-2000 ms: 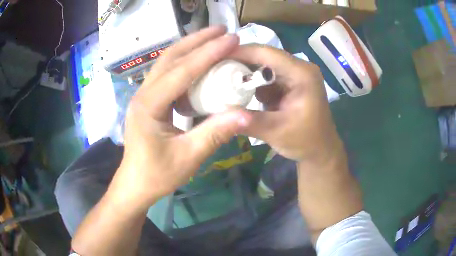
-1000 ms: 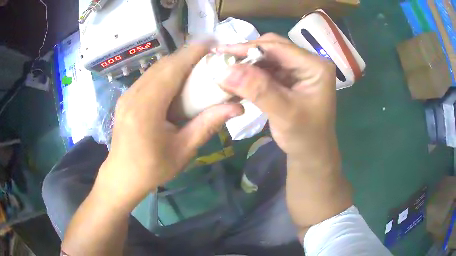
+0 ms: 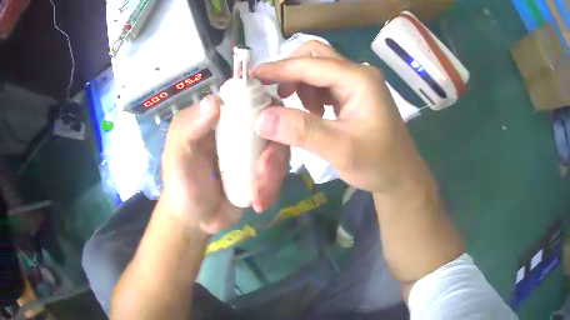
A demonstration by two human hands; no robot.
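Note:
A cream-white microphone handle housing (image 3: 237,156) is held upright in front of me, without a black head. A pale ringed inner frame (image 3: 244,87) with a narrow slotted post shows at its top end. My left hand (image 3: 200,162) is wrapped around the housing from the left and below, its fingertips showing on the right side. My right hand (image 3: 340,122) is at the upper right, its thumb on the housing near the ring and its index finger beside the post. Its other fingers are curled and partly hidden.
A bench power supply (image 3: 165,56) with red digits stands behind my left hand. A rounded white speaker (image 3: 419,62) lies at the back right. White wrapping sheets (image 3: 319,165) lie behind my hands. A brown carton (image 3: 356,15) is at the back, a clear plastic bag (image 3: 134,156) left.
The housing has turned from tilted to upright, its post now pointing away from me. My left hand has shifted to cradle it lower down, and my right thumb has moved onto its side.

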